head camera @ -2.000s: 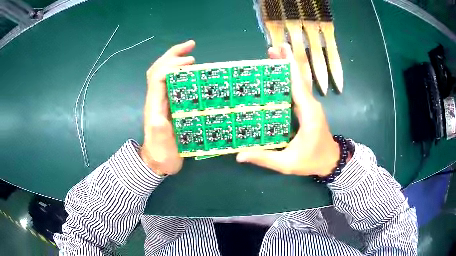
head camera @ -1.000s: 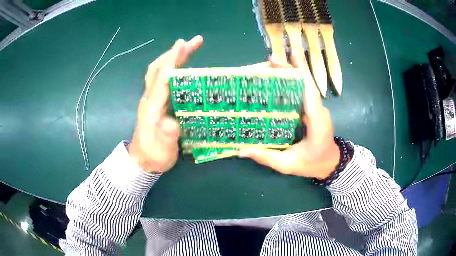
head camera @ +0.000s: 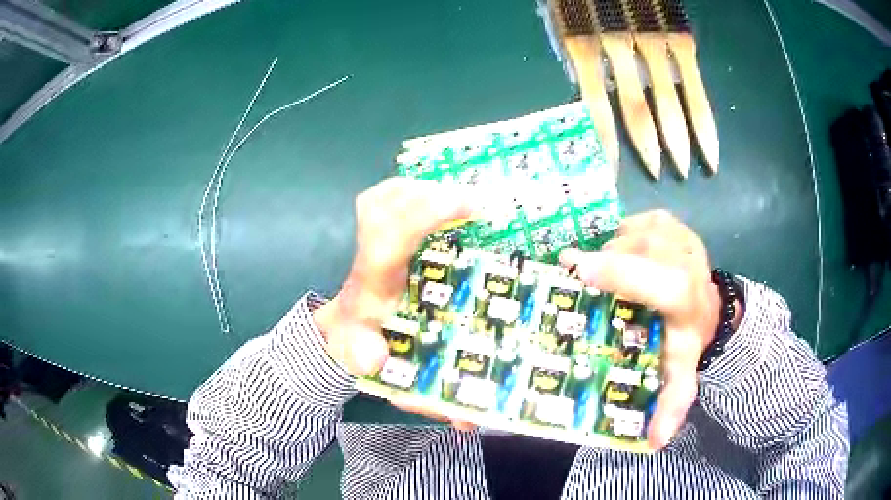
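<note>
A PCB panel (head camera: 523, 337) is held tilted near the bench's front edge, its taller-component side up, with yellow, white and blue parts. My left hand (head camera: 386, 273) grips its left end, fingers over the top edge. My right hand (head camera: 669, 293) grips its right end, thumb and fingers around the edge. Behind it, a second green panel (head camera: 557, 146) shows its flat chip side, with another edge visible under its upper left. It lies beyond my hands, partly hidden by them and by the front panel. Whether my fingers touch it, I cannot tell.
Several wooden-handled brushes (head camera: 640, 107) lie beyond the panels at upper right. Thin solder wire (head camera: 217, 186) lies curved at left on the green mat (head camera: 107, 225). A black boxy unit (head camera: 865, 186) stands at the right edge.
The held stack has separated. One panel is now turned component side up and nearer me, while chip-side panels show beyond it. The camera view has shifted, so the bench items appear further right.
</note>
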